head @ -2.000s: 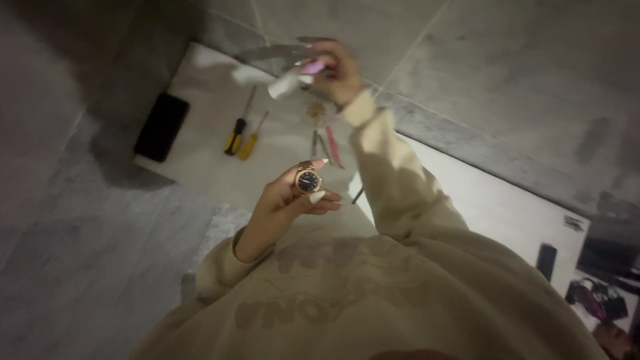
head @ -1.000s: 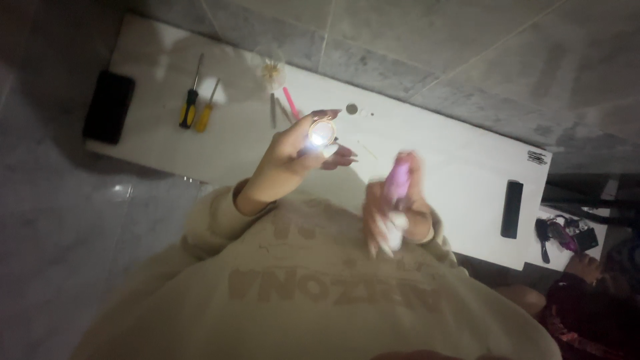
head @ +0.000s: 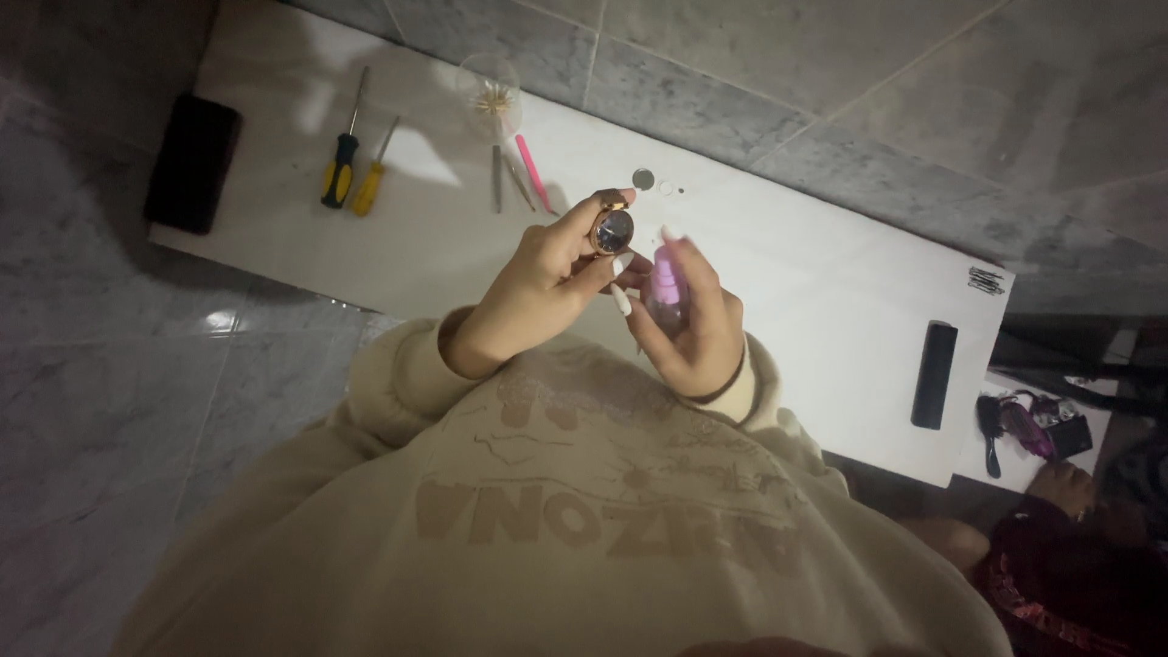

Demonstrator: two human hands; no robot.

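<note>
Between the thumb and fingers of my left hand [head: 538,278] is a round wristwatch [head: 612,232] with a dark dial and a gold-coloured case, dial up. My right hand [head: 698,319] grips a small spray bottle with a pink-purple top [head: 667,276], close beside the watch. Just beyond the watch, a dark round disc [head: 643,179], a thin pale ring [head: 666,188] and a tiny dark part [head: 682,191] lie on the white table [head: 839,301]. A pink-handled tool [head: 532,170], tweezers-like metal tool [head: 521,184] and grey slim tool [head: 497,179] lie further left.
A clear round dish [head: 489,96] holds small gold-coloured pieces. Two screwdrivers [head: 340,173] [head: 369,187] and a black phone [head: 193,164] lie left. A black case [head: 935,375] lies right; beyond it are a hairbrush [head: 988,433] and another person's hand [head: 1063,488]. A tiled wall runs behind.
My right hand, with the spray bottle, was at the table's far side two seconds ago; it has come back beside the watch. The bright glare on the watch one second ago is gone.
</note>
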